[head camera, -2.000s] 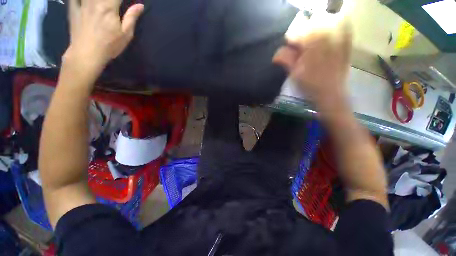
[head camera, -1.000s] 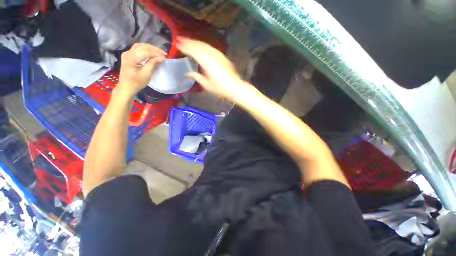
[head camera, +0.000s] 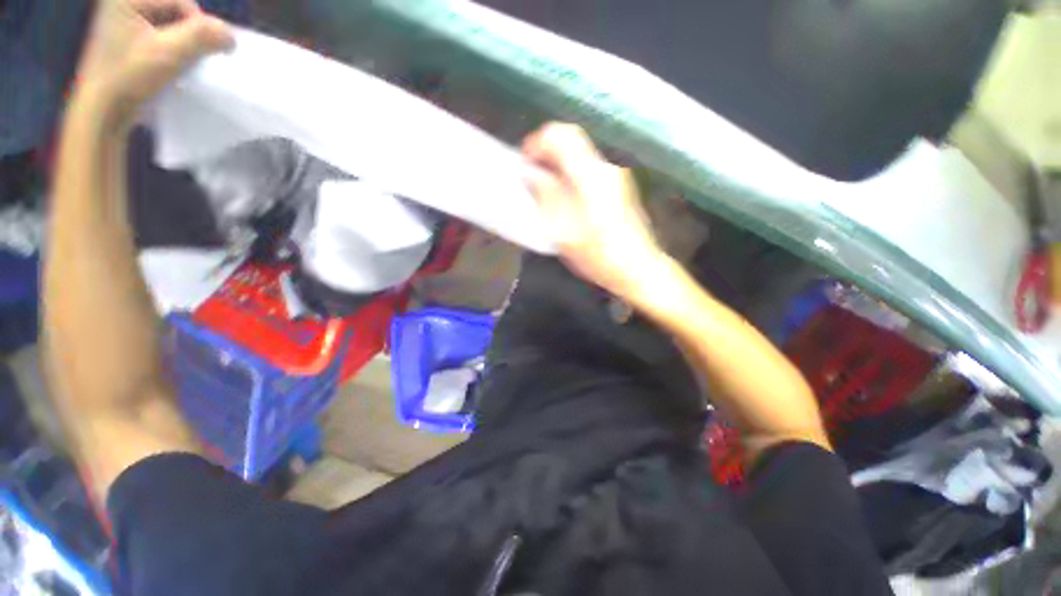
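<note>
A long white cut piece (head camera: 384, 134) is stretched between my two hands, slanting down to the right above the baskets. My left hand (head camera: 146, 52) is shut on its upper left end, near the picture's top edge. My right hand (head camera: 593, 210) is shut on its lower right end, just in front of the table edge. Both hands are somewhat blurred, and the fingers partly hide the ends. A black fabric panel (head camera: 814, 82) lies on the table at the upper right.
The table's green-grey front edge (head camera: 745, 210) runs diagonally past my right hand. Below it are a red basket (head camera: 273, 320) with white and grey pieces, a small blue basket (head camera: 407, 367) and a red basket at right (head camera: 867, 361). Jumbled pieces (head camera: 977, 477) lie low at right.
My hands have moved up and apart, and a long white piece is now stretched between them. The view has shifted slightly; a second ago both hands were together at the red basket.
</note>
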